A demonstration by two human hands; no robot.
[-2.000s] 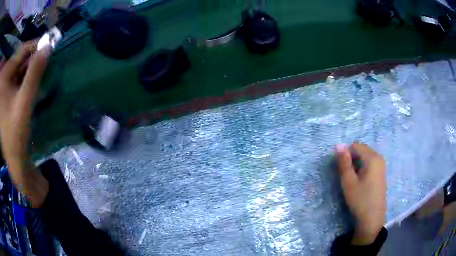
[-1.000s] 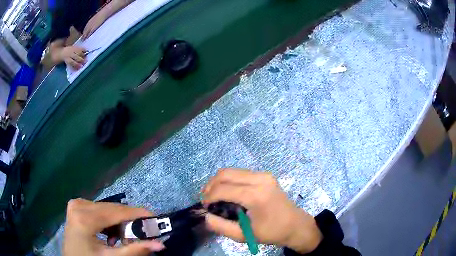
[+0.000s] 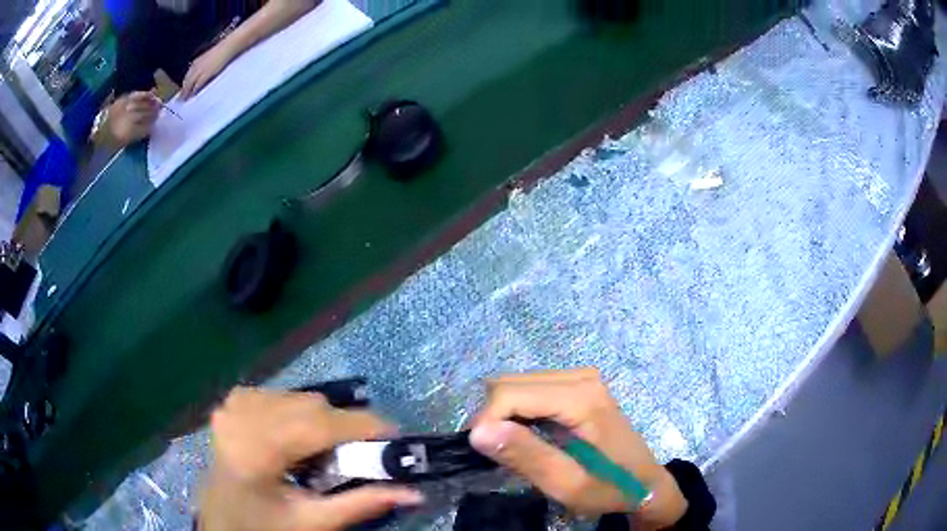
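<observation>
Black headphones (image 3: pixel 452 456) are held between my two hands at the bottom of the view, over the bubble-wrapped bench. A pale piece (image 3: pixel 361 459) with a small white mark beside it shows on the part in my left hand (image 3: pixel 270 456), whose fingers and thumb grip it from the left. My right hand (image 3: pixel 566 436) closes on the black band's right side and also holds a tool with a green grip (image 3: pixel 607 469), which points down to the right. The tool's tip is hidden by my fingers. A black ear cup (image 3: pixel 501 512) hangs below, cut off by the bottom edge.
Bubble wrap (image 3: pixel 623 301) covers the bench, with a small white scrap on it. On the green belt (image 3: pixel 498 114) lies a headphone unit with two black cups (image 3: pixel 407 139) and a silver strip. A person's hands (image 3: pixel 130 116) show across the belt. A black bag-like thing (image 3: pixel 898 47) lies upper right.
Two seconds ago my hands were apart, the right one empty. Since one second ago, both hands and the headphones have shifted right, and the pale piece appears turned. The belt unit appears slightly right and lower.
</observation>
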